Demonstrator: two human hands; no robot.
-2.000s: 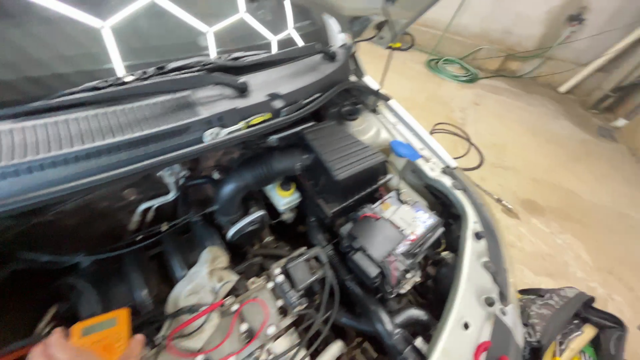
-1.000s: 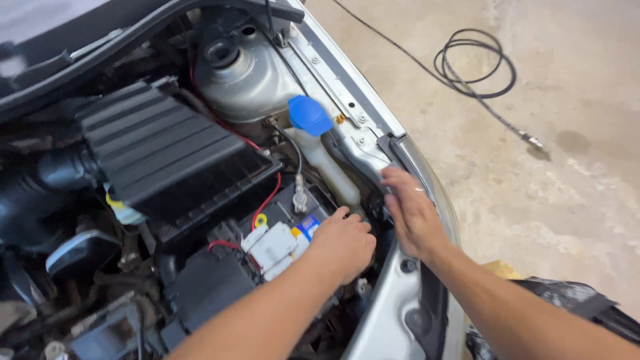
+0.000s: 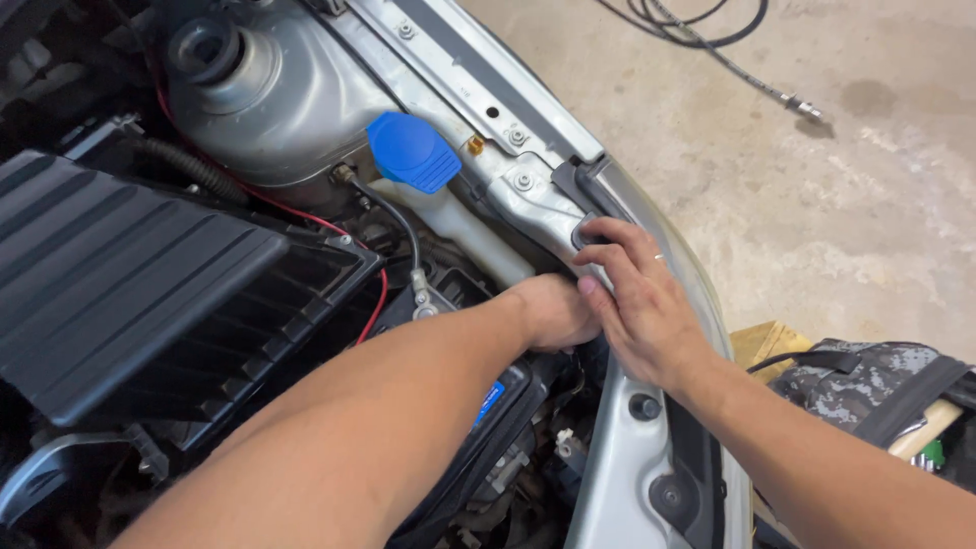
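My left hand [image 3: 560, 311] reaches down between the car battery and the inner fender, beside the white washer-fluid filler neck [image 3: 480, 236]; its fingers are hidden. My right hand [image 3: 637, 293], with a ring on one finger, rests on the silver fender edge [image 3: 526, 187] near the headlight, its fingers bent. A blue cap [image 3: 414, 151] tops the filler neck. The car battery [image 3: 496, 404] lies mostly under my left forearm. A black cable with a metal terminal clamp [image 3: 423, 296] runs toward it from the body, and a red wire [image 3: 381, 301] passes close by.
A ribbed black air filter housing [image 3: 145, 282] fills the left side. Behind it rises the silver strut tower [image 3: 282, 91]. On the concrete floor lie a black hose with a metal fitting [image 3: 804, 108] and a camouflage tool bag [image 3: 846, 381] with tools in it.
The view has moved in closer to the fender side. My left hand has gone from the battery top down beside the filler neck. The orange multimeter seen earliest is out of view.
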